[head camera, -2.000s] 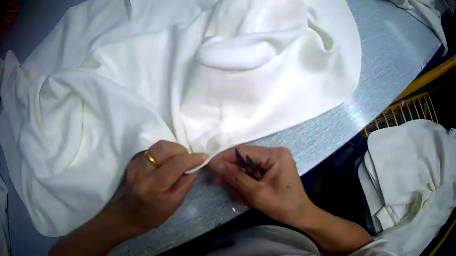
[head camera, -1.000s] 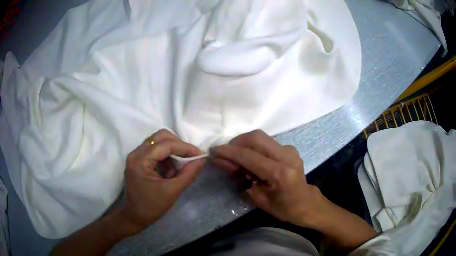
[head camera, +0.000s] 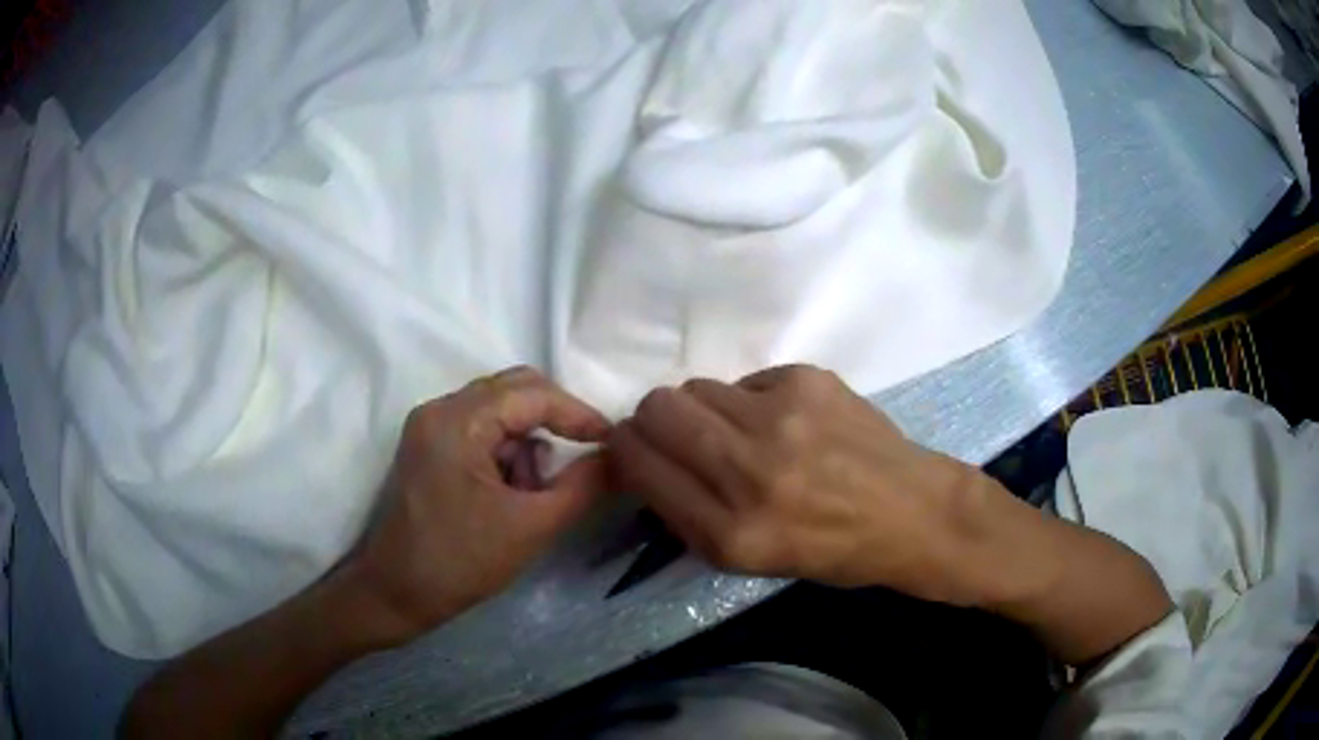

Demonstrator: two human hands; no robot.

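The large off-white garment point(head camera: 420, 246) lies spread and creased over the table. A rounded fold of cloth, like a sleeve end, lies on its right part. My left hand point(head camera: 485, 484) pinches a small fold of the near edge between thumb and fingers. My right hand point(head camera: 781, 470) meets it fingertip to fingertip at the same edge, its fingers closed over the cloth. The dark pointed blades of the thread snips point(head camera: 647, 557) stick out below my right hand; their handle is hidden in the palm. The cloth between the fingertips is mostly hidden.
The grey-blue table point(head camera: 1143, 188) has a curved near edge. More white cloth point(head camera: 1230, 51) lies at the upper right. Folded white cloth point(head camera: 1201, 506) is at the lower right, below table level, beside a yellow wire basket point(head camera: 1230, 354). A red item is at the upper left corner.
My right hand has rolled over, back upward, and the snips' blades now point down toward the near left. The garment appears shifted slightly right in view. My left hand still pinches the edge.
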